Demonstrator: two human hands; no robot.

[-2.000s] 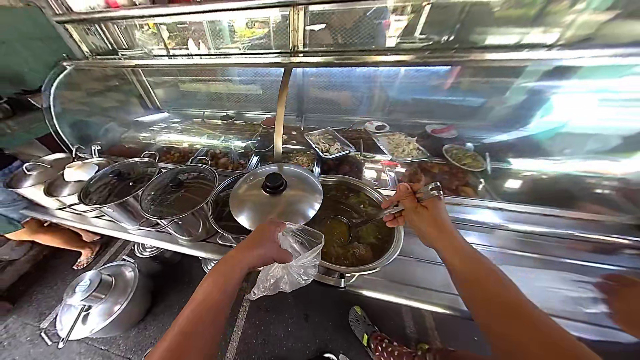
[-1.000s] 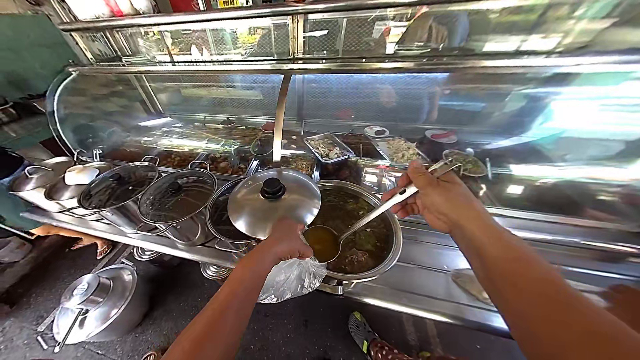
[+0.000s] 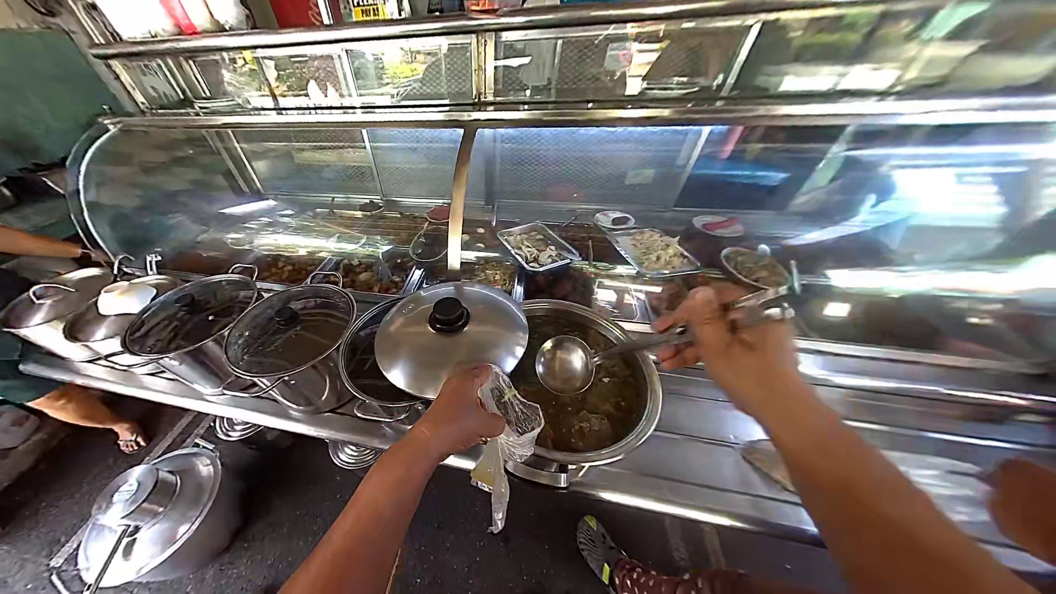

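Observation:
My left hand (image 3: 464,412) grips the top of a clear plastic bag (image 3: 513,429) beside the near left rim of an open steel pot. A round steel lid (image 3: 412,346) with a black knob leans just behind that hand; whether the hand also holds it I cannot tell. My right hand (image 3: 726,342) is closed around the handle of a steel ladle (image 3: 566,365), whose bowl is over the brown soup with greens (image 3: 606,412) in the pot (image 3: 652,404). The ladle's bowl looks nearly empty.
Several lidded steel pots (image 3: 290,342) line the counter's left part. Behind stands a curved glass display case (image 3: 577,173) with food trays (image 3: 538,247). A large aluminium pot (image 3: 194,511) sits on the floor. Another person's arm (image 3: 41,243) shows at far left, and a patterned-clothed leg and shoe (image 3: 596,549) below.
The ladle has moved from the bag's mouth, where it held broth, back over the pot. The bag's top has gone from spread to gathered in my left hand.

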